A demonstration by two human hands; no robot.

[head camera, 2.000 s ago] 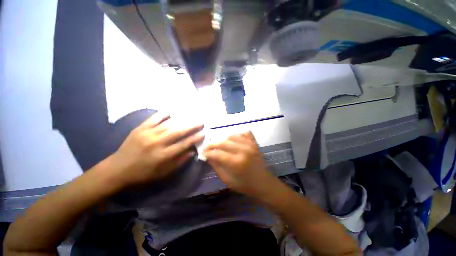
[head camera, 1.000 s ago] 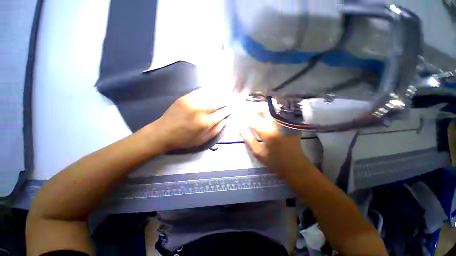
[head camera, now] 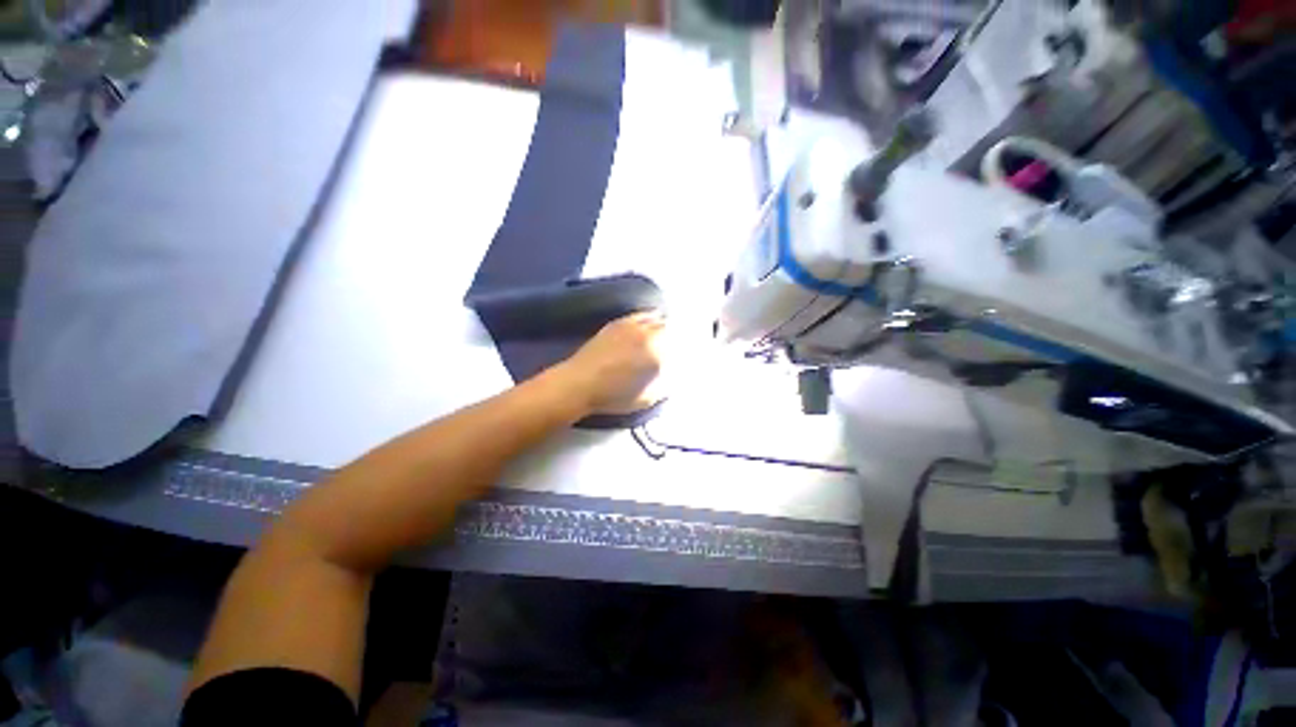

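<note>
A dark grey cut piece (head camera: 547, 213) lies on the white tabletop left of the sewing machine, with its near end folded over. My left hand (head camera: 621, 367) is curled on this near end, left of the lit machine head (head camera: 803, 263). Its fingertips are washed out by glare. My right hand is not in view. The presser foot and needle cannot be made out in the glare. A pale shaped piece with a curved dark edge (head camera: 898, 455) lies right of the machine head and hangs over the table's front edge.
A large pale lilac-grey panel (head camera: 185, 256) with a dark edge and rounded end lies at the left. A printed ruler (head camera: 682, 537) runs along the table's front edge. A thread cone with a pink centre (head camera: 1026, 173) stands behind the machine arm. Dark cloth is below the table at right.
The view has swung, showing more of the table and machine. My right hand has left the picture. My left hand remains on the dark grey piece, its fingers now more curled.
</note>
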